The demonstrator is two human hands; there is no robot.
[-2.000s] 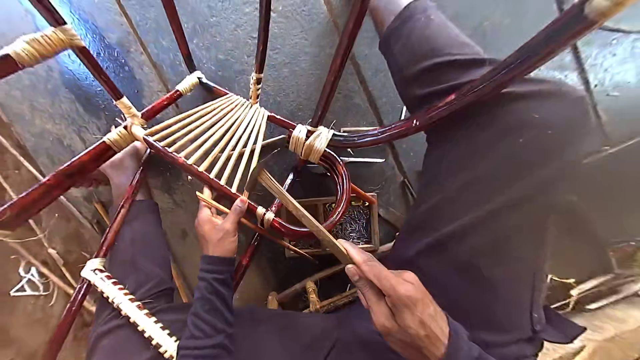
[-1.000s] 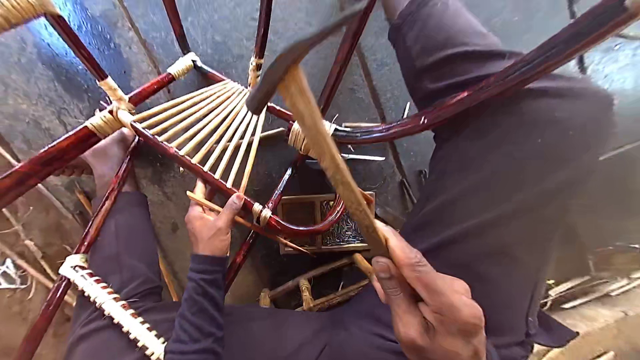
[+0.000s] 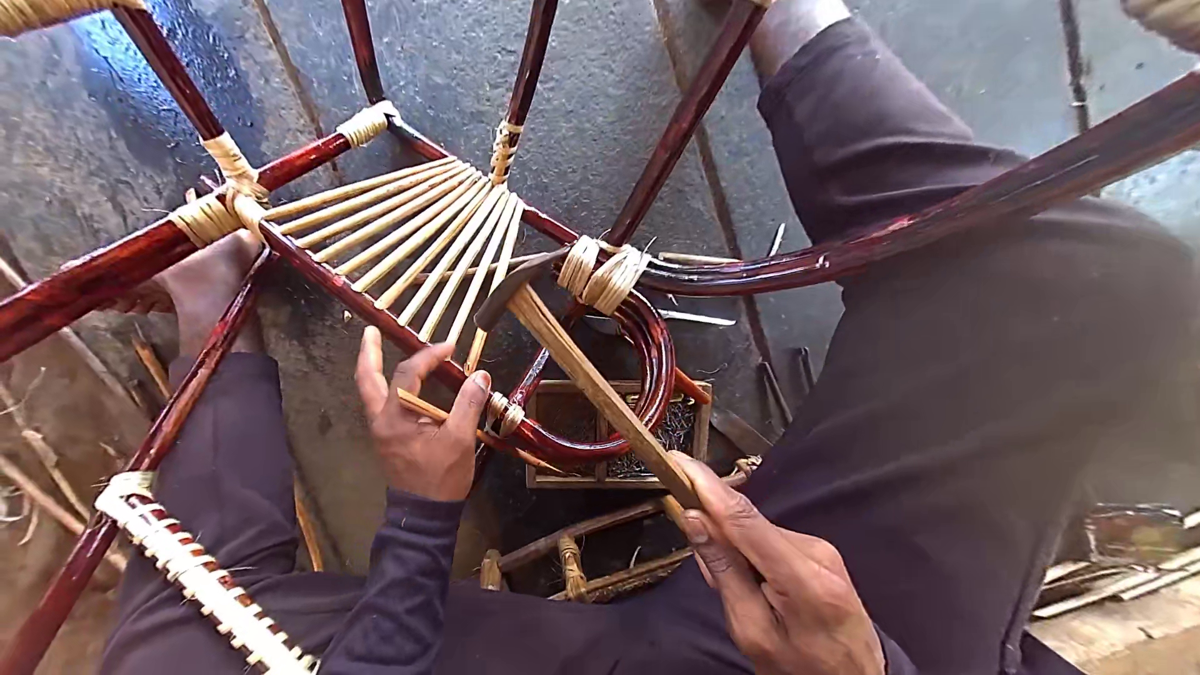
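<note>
My right hand grips the wooden handle of a hammer, whose dark metal head is beside the lower end of the rightmost slat in a fan of pale rattan strips. The strips span a glossy dark-red cane frame. My left hand is under the frame's lower rail, with thumb and fingertips near the slat's end and a thin cane piece between thumb and fingers. Pale bindings wrap the joint by a curled red cane loop.
A wooden box with small metal nails stands on the floor behind the loop. Below it lies a bound cane piece. A long curved red pole crosses over my right leg. Cane scraps lie at the lower right.
The hammer, raised in front of the loop a second ago, has come down toward the slat's lower end. My left hand's fingers are more spread than before.
</note>
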